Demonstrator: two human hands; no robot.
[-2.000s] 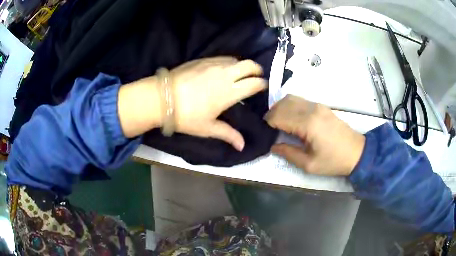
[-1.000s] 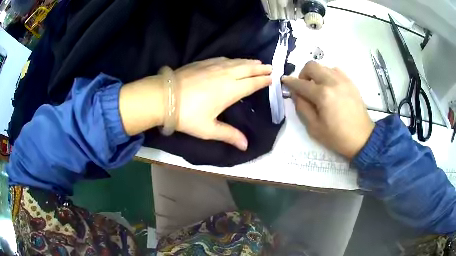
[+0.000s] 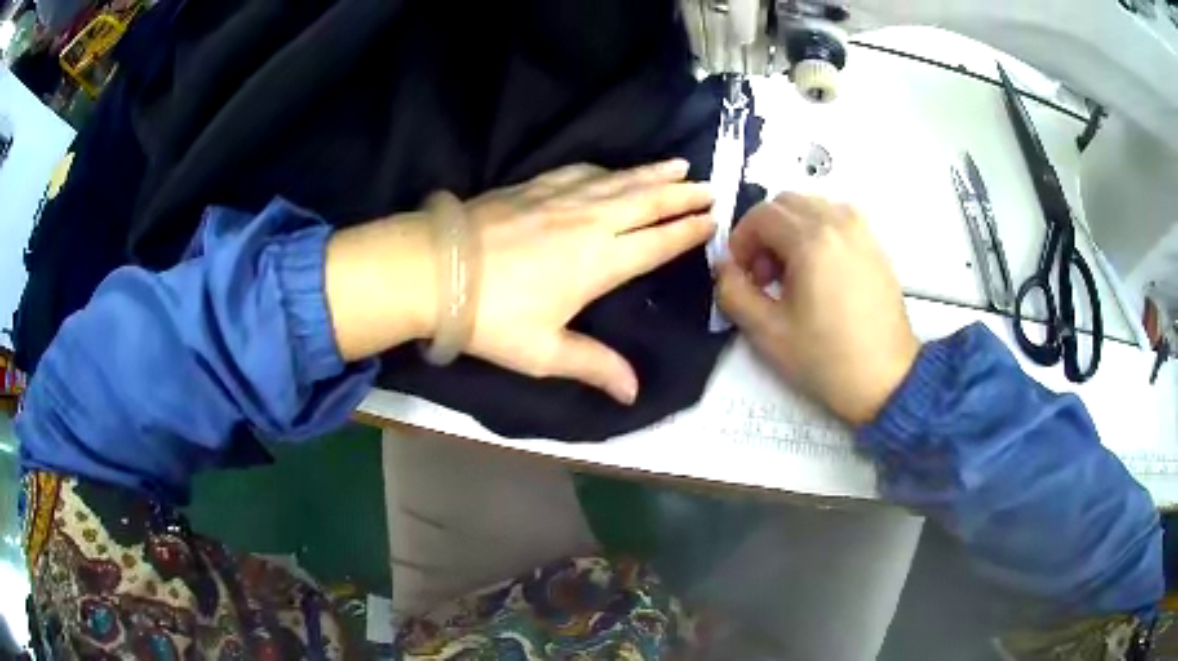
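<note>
Dark cloth (image 3: 517, 97) covers the left of the machine table, its rounded near edge close to the table's front. A narrow white strip (image 3: 726, 168) runs along its right edge from under the presser foot (image 3: 735, 93) towards me. My left hand (image 3: 568, 265) lies flat on the cloth, palm down, fingers spread, fingertips beside the strip. My right hand (image 3: 814, 297) pinches the strip's near part at the cloth edge between thumb and bent fingers; the fingers partly hide it.
The sewing machine head (image 3: 730, 36) with a round knob (image 3: 815, 80) stands above the strip. Silvery snips or tweezers (image 3: 982, 233) and black-handled shears (image 3: 1059, 278) lie to the right. A printed ruler scale (image 3: 788, 429) runs along the front wooden table edge.
My right hand has shifted from lower on the edge, up beside the strip, then slightly down, and now pinches the strip. My left hand stays nearly in place.
</note>
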